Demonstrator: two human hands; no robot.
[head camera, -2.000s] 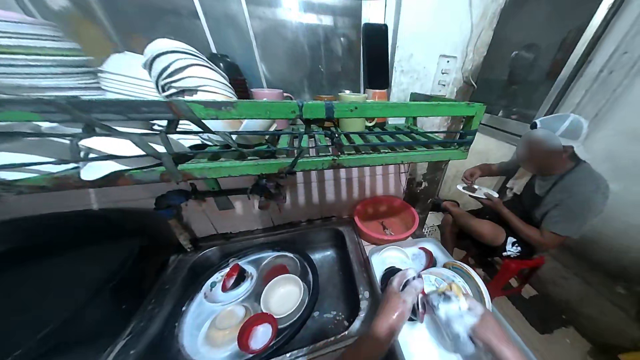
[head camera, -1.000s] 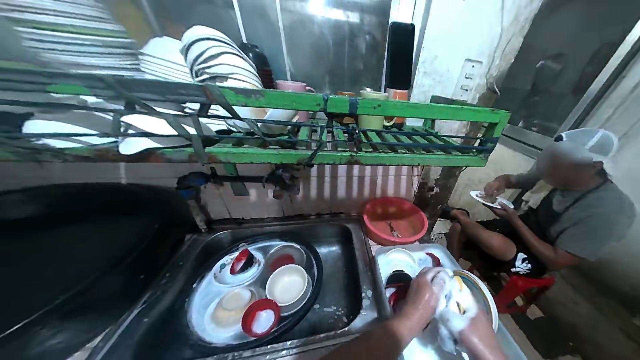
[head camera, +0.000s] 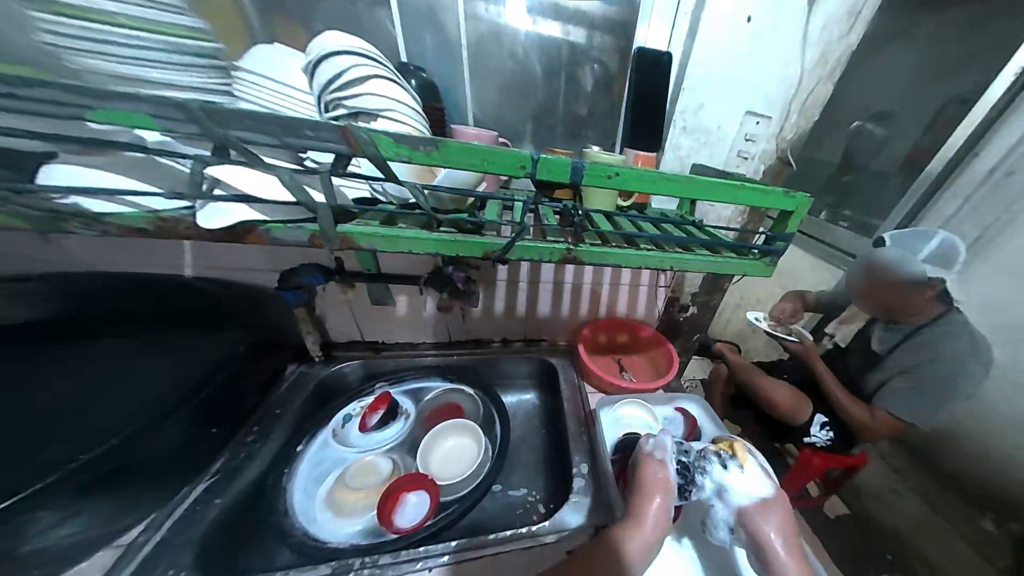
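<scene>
My left hand (head camera: 652, 480), wet and soapy, grips a dark object (head camera: 686, 474) coated in suds, perhaps a small bowl, over a white tray (head camera: 606, 424). Thick foam covers the fingers of my right hand (head camera: 760, 512), which is pressed to the other side of that object; what its fingers hold is hidden by suds. A yellowish piece (head camera: 732, 450) shows above the foam. In the tray behind my hands are a white bowl (head camera: 634, 418) and a red and dark bowl (head camera: 686, 424). The sink's round tub (head camera: 308, 508) holds white and red bowls in soapy water.
A red plastic basin (head camera: 592, 352) stands behind the tray. The green dish rack (head camera: 640, 172) with plates and mugs spans the wall above the metal sink (head camera: 544, 400). A faucet (head camera: 308, 328) is at the sink's back left. At right, a seated person (head camera: 920, 352) holds a plate.
My hands have shifted over the tray, and the dark soapy object between them now shows more plainly than one second ago. The tub and basin have stayed put.
</scene>
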